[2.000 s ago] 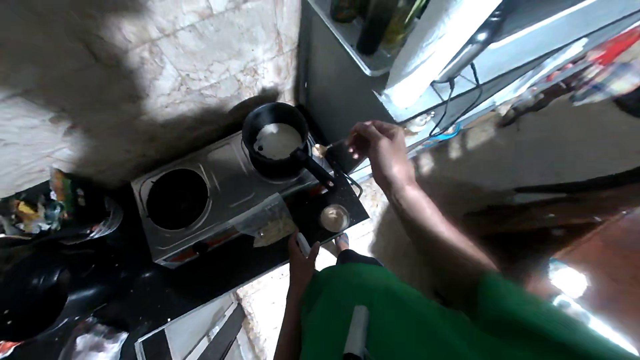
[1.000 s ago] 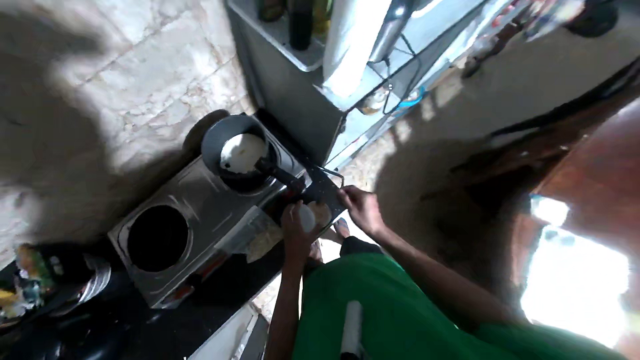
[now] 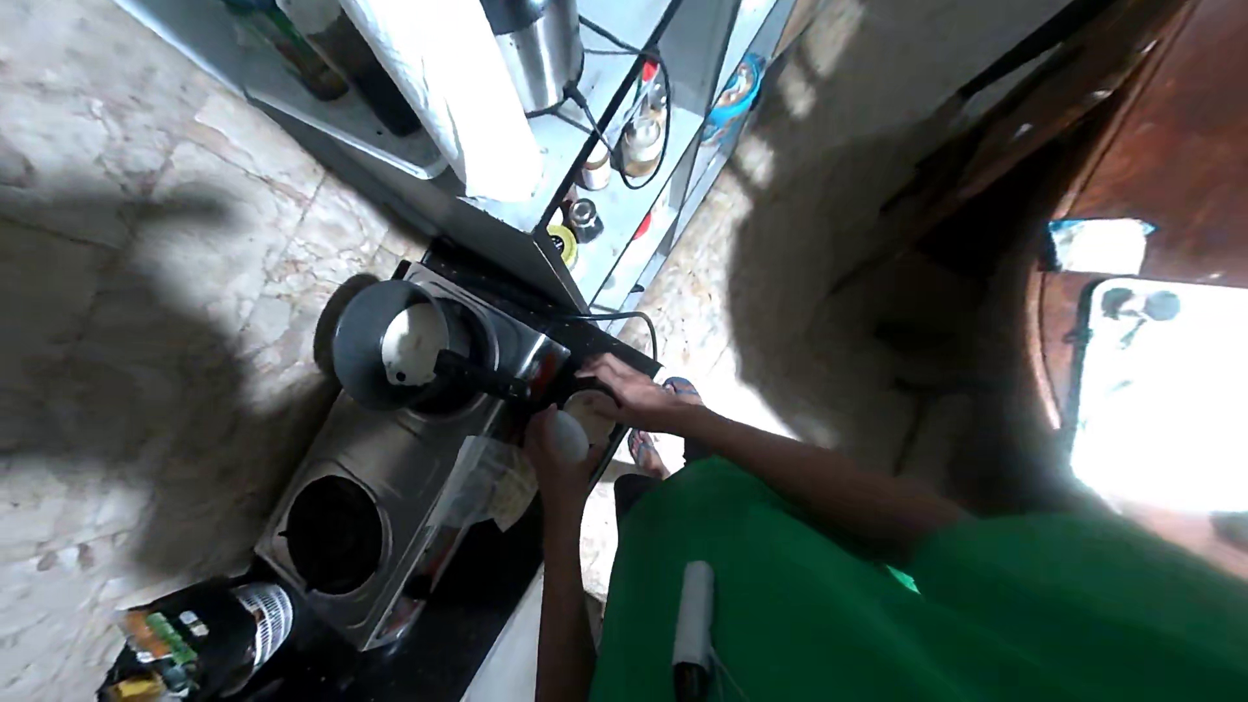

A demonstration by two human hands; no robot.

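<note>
My left hand [image 3: 558, 450], at the counter's front edge, holds a round whitish lid [image 3: 566, 436]. Beside it, my right hand [image 3: 629, 390] is at the rim of a small round container [image 3: 591, 413] with pale brown contents, its fingers extended; whether it grips the rim is unclear. A dark saucepan [image 3: 363, 343] with white liquid sits on the right burner of a steel two-burner stove [image 3: 405, 468], its black handle pointing toward my hands. A clear plastic bag [image 3: 480, 485] with pale contents lies by my left wrist.
The left burner [image 3: 334, 534] holds no pot. Beyond the stove stands a shelf unit [image 3: 546, 263] with jars, bottles, a steel kettle [image 3: 538, 58] and a looping cable. A black bin-like container [image 3: 219, 634] with wrappers is at lower left; a wooden table [image 3: 1150, 175] is at right.
My right hand has come down from beside the saucepan to the small container. My left hand has moved from near the plastic bag to beside that container. The view has shifted.
</note>
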